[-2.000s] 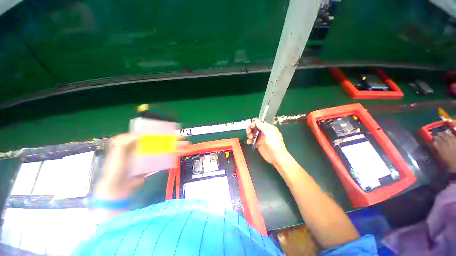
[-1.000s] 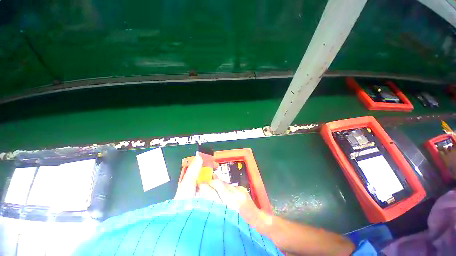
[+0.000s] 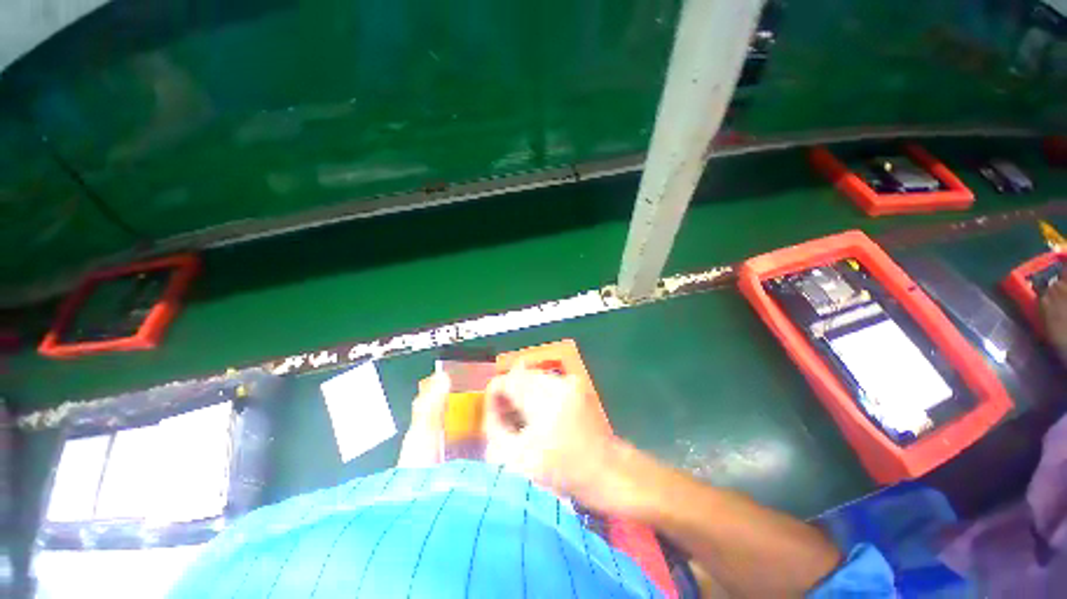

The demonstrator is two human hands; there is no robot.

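My left hand (image 3: 424,424) holds a flat pale piece with an orange-yellow band (image 3: 465,414) and a dark upper end, over the left part of a red-orange frame (image 3: 596,435). The piece looks like a battery. My right hand (image 3: 541,419) is against its right side, fingers bent around a small dark thing that looks like part of the thin pen-like tool; its tip is hidden. The hands and my blue cap or sleeve cloth cover most of the frame and the tablet in it. A white card (image 3: 359,410) lies left of the frame.
Clear tray with white rectangles (image 3: 171,465) at left. Framed open tablet (image 3: 880,365) at right. Slanted metal post (image 3: 679,158) rises from the chipped white edge rail (image 3: 503,322). Red frames (image 3: 179,307) (image 3: 924,201) lie on the far strip. A co-worker's hand (image 3: 1055,310) is at the right edge.
The pale piece has come down from the left to the frame, and my right hand has joined it from the rail. The white card now shows. Another red frame has appeared at far left.
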